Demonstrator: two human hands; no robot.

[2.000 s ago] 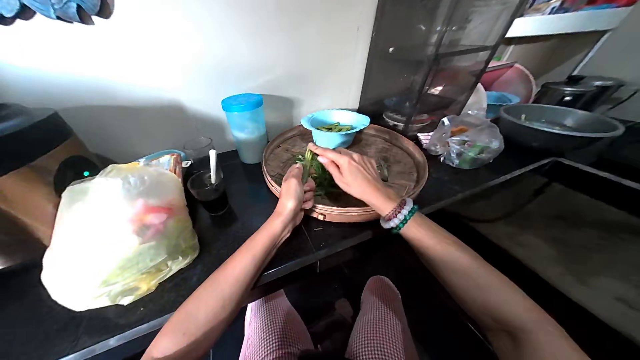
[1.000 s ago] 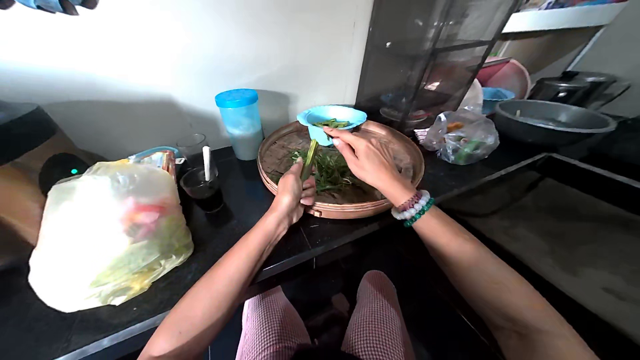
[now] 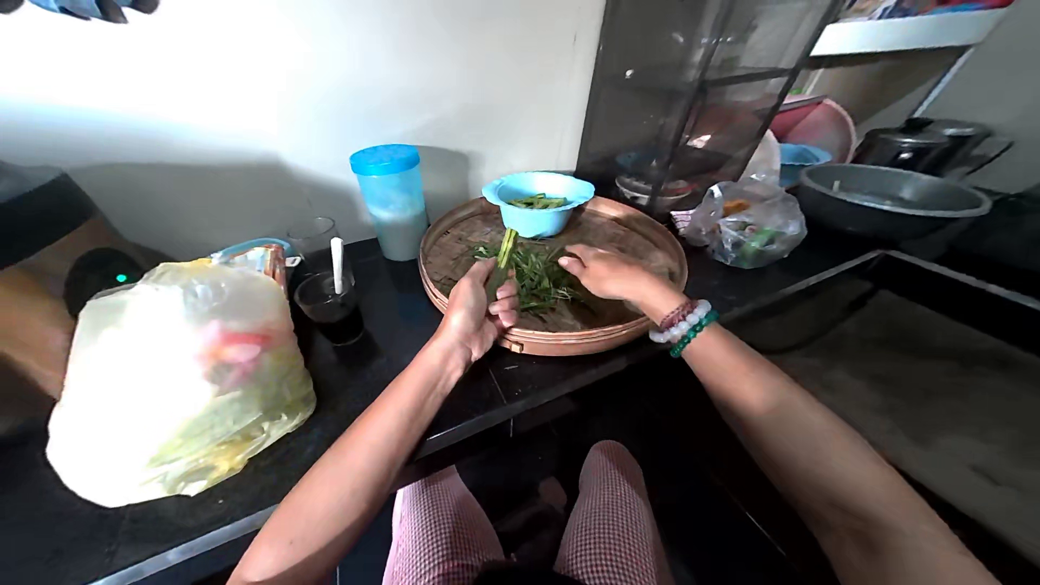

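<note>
My left hand (image 3: 481, 307) is closed around a small bundle of green stalks (image 3: 505, 253), held upright over the near left part of a round woven tray (image 3: 561, 337). Loose green leaves (image 3: 536, 280) lie on the tray between my two hands. My right hand (image 3: 605, 272), with bead bracelets at the wrist, is over the right side of the leaves, its fingers partly bent; whether it touches or holds any of them cannot be made out. At the back of the tray stands a light blue bowl (image 3: 540, 218) with cut green pieces in it.
A blue-lidded plastic container (image 3: 392, 203) stands left of the tray. Further left are a dark glass with a white spoon (image 3: 331, 313) and a full plastic bag (image 3: 187, 382). To the right sit a clear bag of vegetables (image 3: 749, 226), a large grey basin (image 3: 890, 199) and the sink's edge (image 3: 959, 280).
My right hand has moved from the top of the stalks and the bowl down to the right side of the leaves. My left hand keeps hold of the stalks.
</note>
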